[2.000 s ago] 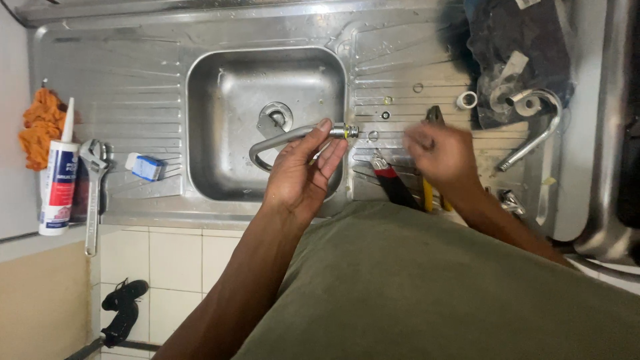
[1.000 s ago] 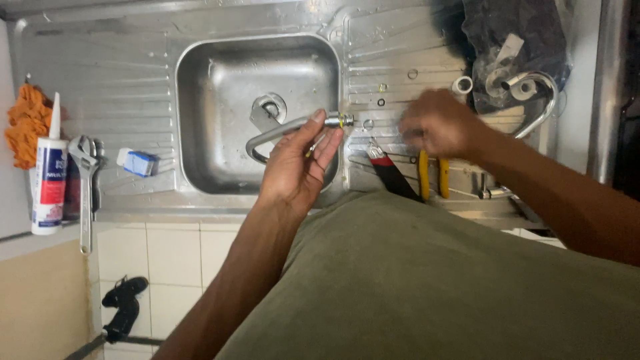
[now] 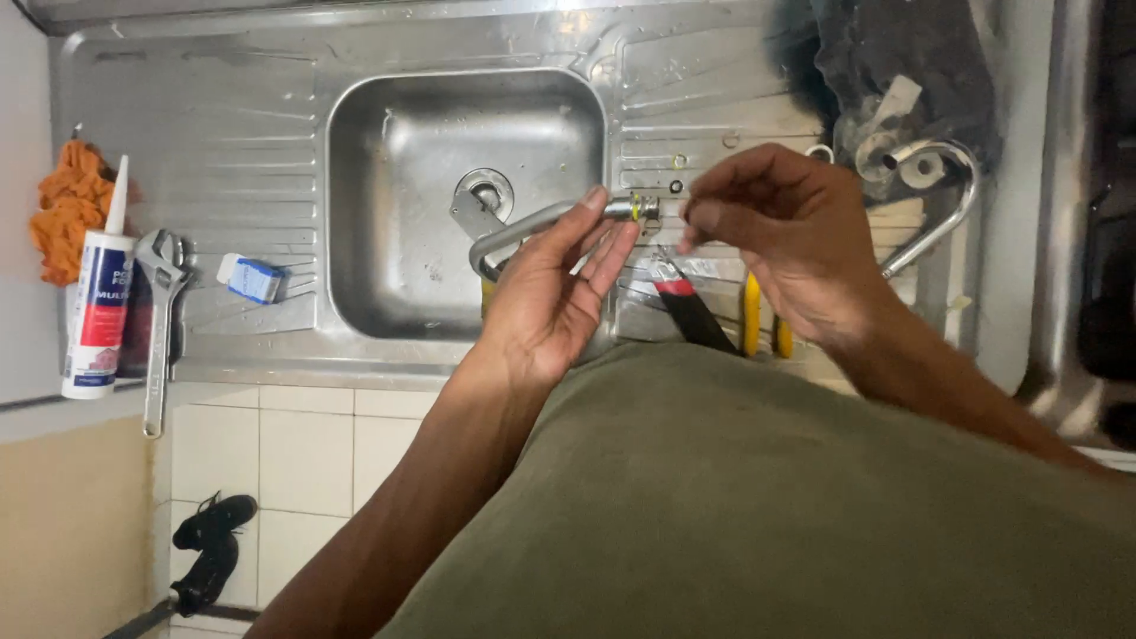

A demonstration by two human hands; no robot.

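Observation:
My left hand (image 3: 555, 293) holds a curved metal faucet spout (image 3: 524, 226) over the right side of the steel sink basin (image 3: 426, 306). A yellow-green ring (image 3: 635, 208) circles the spout's end, which points right. Just right of that end is my right hand (image 3: 772, 226), thumb and fingertips close together; whether they pinch a small ring cannot be told. A dark rubber ring (image 3: 675, 186) and a yellowish ring (image 3: 680, 161) lie on the ribbed drainboard. Below them rest a red-and-black handled tool (image 3: 688, 306) and yellow-handled pliers (image 3: 753, 315), their head hidden by my right hand.
On the left are an orange cloth (image 3: 71, 213), a sealant cartridge (image 3: 102, 311), an adjustable wrench (image 3: 160, 328) and a small blue-and-white box (image 3: 253, 278). A second curved metal spout (image 3: 963, 200) lies by a dark plastic bag (image 3: 914, 53) at right. Black shoes (image 3: 213, 541) are on the tiled floor.
My right hand has moved left from over the pliers toward the spout's end, its fingertips now close to it. My left hand keeps hold of the spout.

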